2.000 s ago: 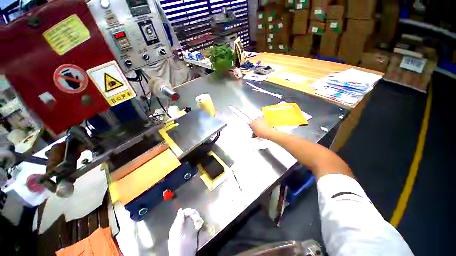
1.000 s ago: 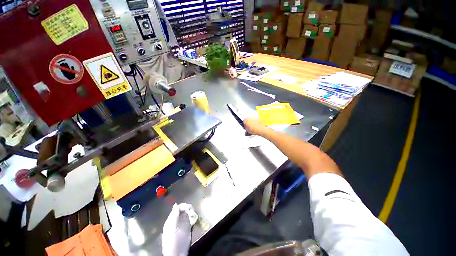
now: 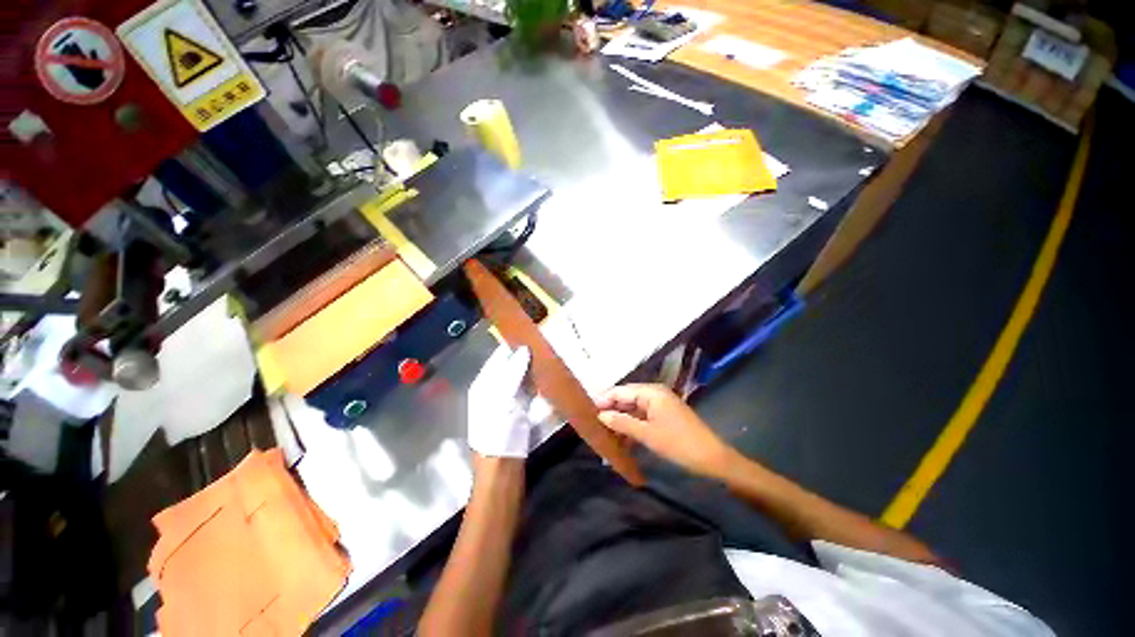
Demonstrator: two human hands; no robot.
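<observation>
A long, narrow red-brown leather strip point(image 3: 543, 363) is held slantwise over the bench's front edge. My left hand point(image 3: 500, 406), in a thin white glove, grips its left edge near the middle. My bare right hand point(image 3: 650, 421) pinches it near the lower end. The strip's far end reaches the metal plate's corner and partly hides the small black rectangle point(image 3: 528, 296) in its yellow frame. An orange-tan leather panel point(image 3: 355, 326) lies on the press bed, behind the dark blue button box point(image 3: 383, 368) with its red button.
The red press head point(image 3: 93, 137) is at upper left. A metal plate point(image 3: 467, 205) and a yellow roll point(image 3: 493, 132) stand beyond the button box. Stacked orange leather panels point(image 3: 249, 548) lie at lower left. Another panel point(image 3: 716, 164) lies on the bench at right, near papers point(image 3: 878, 90).
My right hand has come back from the far side of the bench with the strip. My left hand has moved up and right and taken hold of it. The view has tilted down.
</observation>
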